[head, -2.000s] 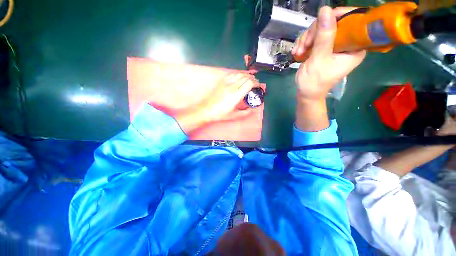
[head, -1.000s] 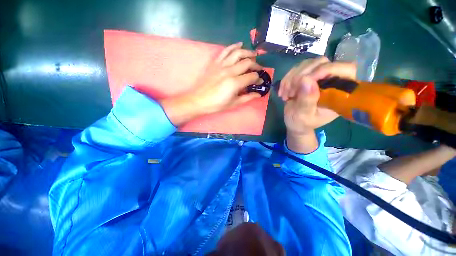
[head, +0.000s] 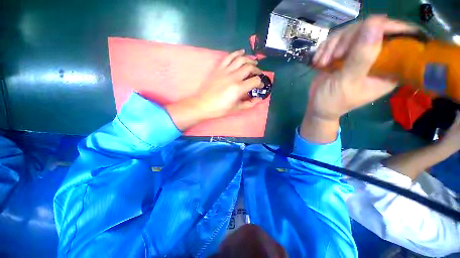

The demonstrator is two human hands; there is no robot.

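My left hand lies on the salmon-red mat and holds a small round black housing in its fingertips at the mat's right edge. Lighter details show inside the housing. My right hand is blurred and grips the orange electric screwdriver, which lies roughly level and is cut off by the right edge. Its dark tip points left, close to the front of the screw feeder. I cannot tell whether the tip touches the feeder or carries a screw.
A red bin stands to the right, beside a dark object. A neighbour's white sleeve and forearm are at the lower right. A black cord crosses from my front to the right. A small black part lies at the top right.
In the last second my right hand and the screwdriver moved from beside the housing up and right to the feeder's front. My left hand still holds the housing in nearly the same place.
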